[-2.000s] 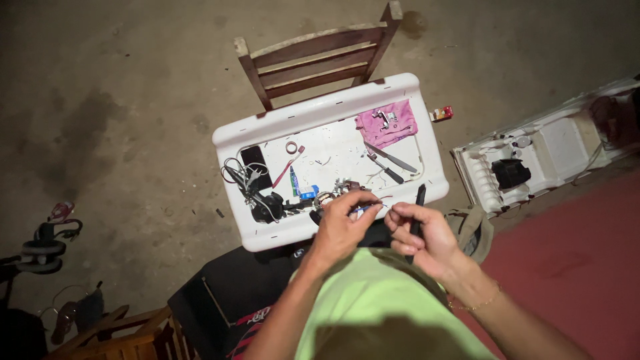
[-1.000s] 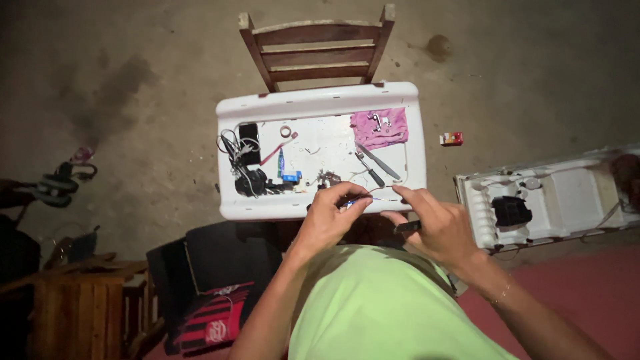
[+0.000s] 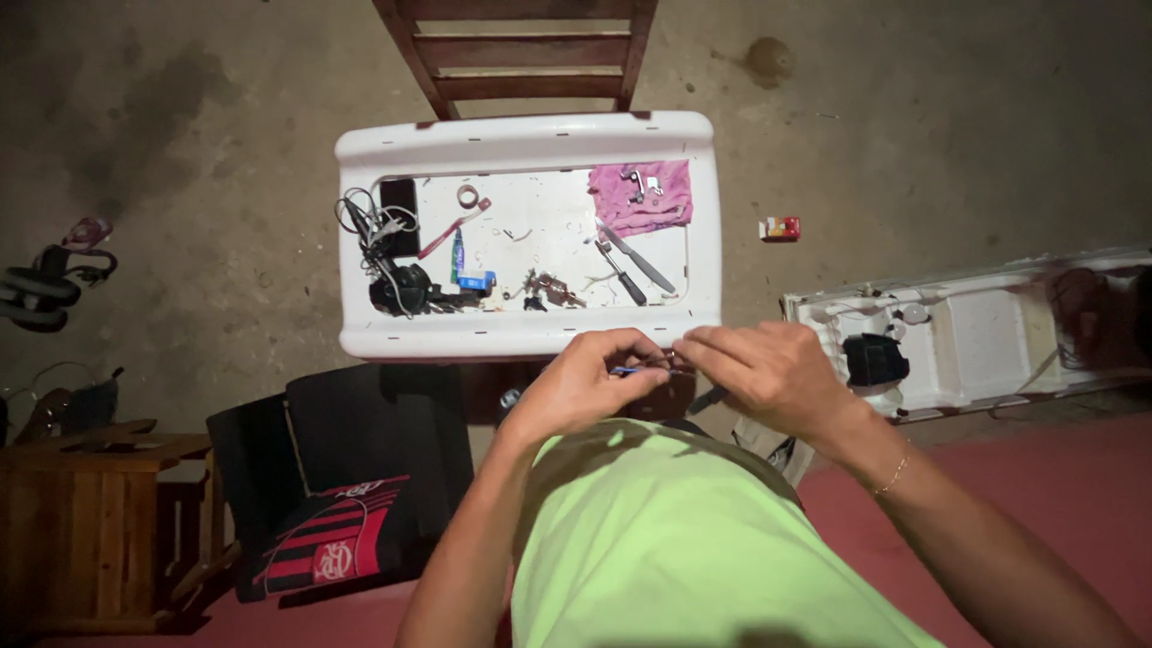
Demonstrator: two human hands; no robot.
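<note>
My left hand [image 3: 598, 373] pinches thin wires [image 3: 630, 370], one of them blue, just in front of the near rim of the white plastic tray-like table [image 3: 531, 344]. Close beside it, my right hand [image 3: 760, 369] has its fingertips together at the wire ends, and a dark tool [image 3: 706, 400] shows below its palm. On the table lie a knife [image 3: 637, 259], a dark-handled screwdriver-like tool [image 3: 623, 273], a pink cloth [image 3: 630, 214] with metal parts on it, small tangled parts [image 3: 553, 290], a blue box [image 3: 477, 280], a tube [image 3: 458, 255] and a pink toothbrush [image 3: 450, 229].
At the table's left are a black phone [image 3: 399, 243], tangled cables and a black device [image 3: 400, 290]. A roll of tape [image 3: 467, 195] lies near the back. Beyond stands a wooden chair [image 3: 531, 85]. At right lie a red box [image 3: 779, 229] and a white appliance shell [image 3: 981, 346].
The dark tool, seen in my right hand one second ago, is now mostly hidden below that hand. My right fingertips have closed in toward my left ones.
</note>
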